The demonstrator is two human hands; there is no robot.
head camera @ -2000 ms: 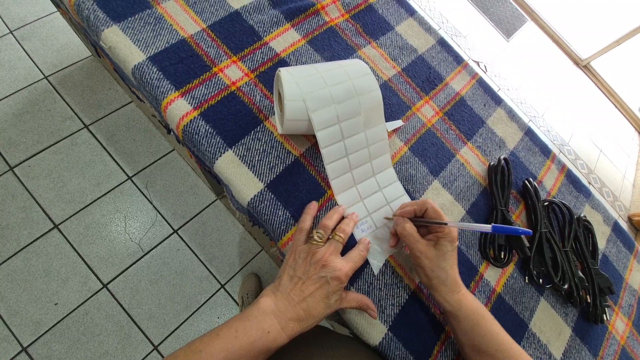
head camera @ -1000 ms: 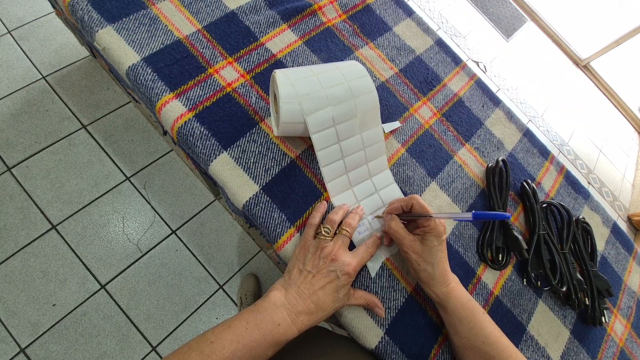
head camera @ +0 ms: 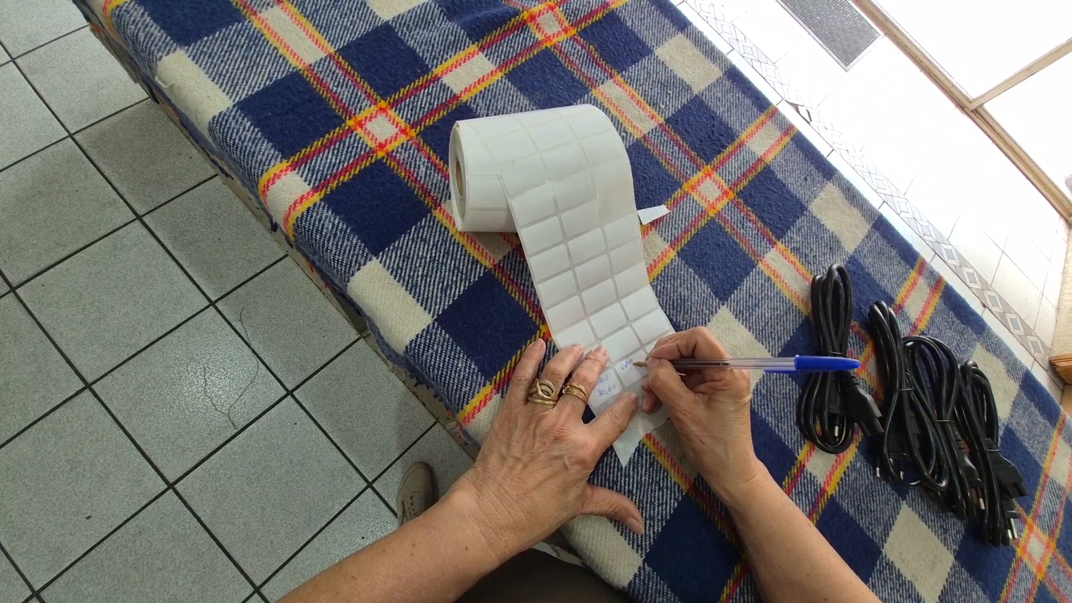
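Note:
A roll of white adhesive labels lies on a plaid blanket, its unrolled strip running down toward me. My left hand, with rings on two fingers, rests flat with its fingertips on the strip's lower left part and grips nothing. Between the thumb and fingers of my right hand is a clear ballpoint pen with a blue cap on its back end. The pen's tip touches a label near the strip's lower end. Blue handwriting shows on that label and on the one beside it, partly covered by my fingers.
Several coiled black power cables lie at the right on the plaid blanket, which covers the surface under the labels. A small white paper piece sticks out beside the roll. Tiled floor and a shoe are at the left.
The pen's back end has tilted slightly, and more blue writing now shows on the label under its tip. My left hand has stayed on the strip.

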